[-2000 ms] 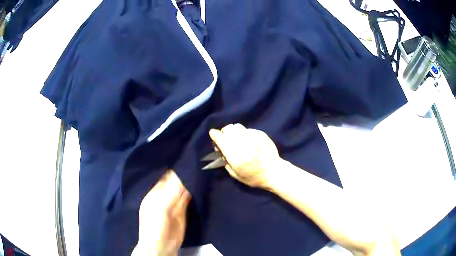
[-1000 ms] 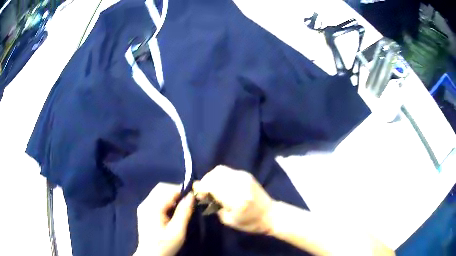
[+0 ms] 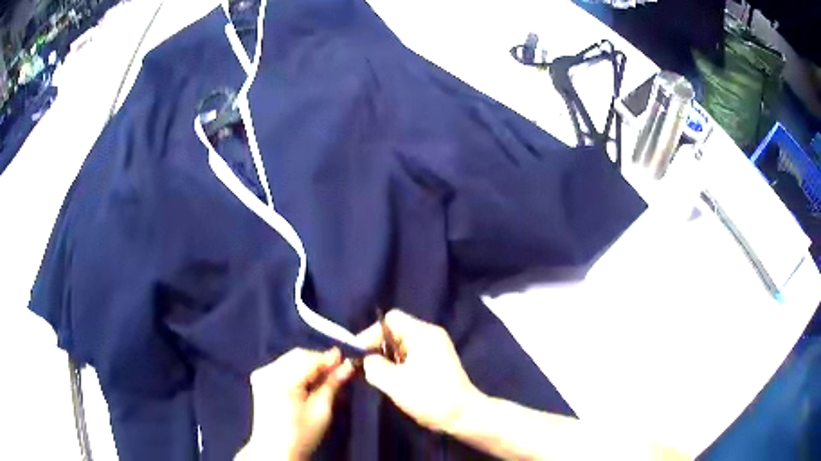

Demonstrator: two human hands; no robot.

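A navy jacket (image 3: pixel 342 171) lies spread over the table, its sleeve reaching to the right. A narrow white edge trim (image 3: pixel 286 236) curves down from the neckline to my hands. My left hand (image 3: pixel 293 401) pinches the jacket's front edge at the lower middle, fingertips together. My right hand (image 3: pixel 419 369) is just right of it, close to the end of the trim. The thread snips (image 3: pixel 388 335) are in my right fist, a dark part pointing up; their blades are hard to make out. The cloth between the fingertips is partly hidden.
The white table (image 3: pixel 630 333) has a metal flask (image 3: pixel 662 126), black straps (image 3: pixel 590 90) and a thin ruler-like strip (image 3: pixel 743 243) at the right. A blue crate (image 3: pixel 792 162) stands beyond the table. More navy cloth shows at the top left.
My view has shifted, so the jacket sits further left. My hands have come together at the front edge, and the trim now bends right towards them. The snips have turned from pointing left to pointing up.
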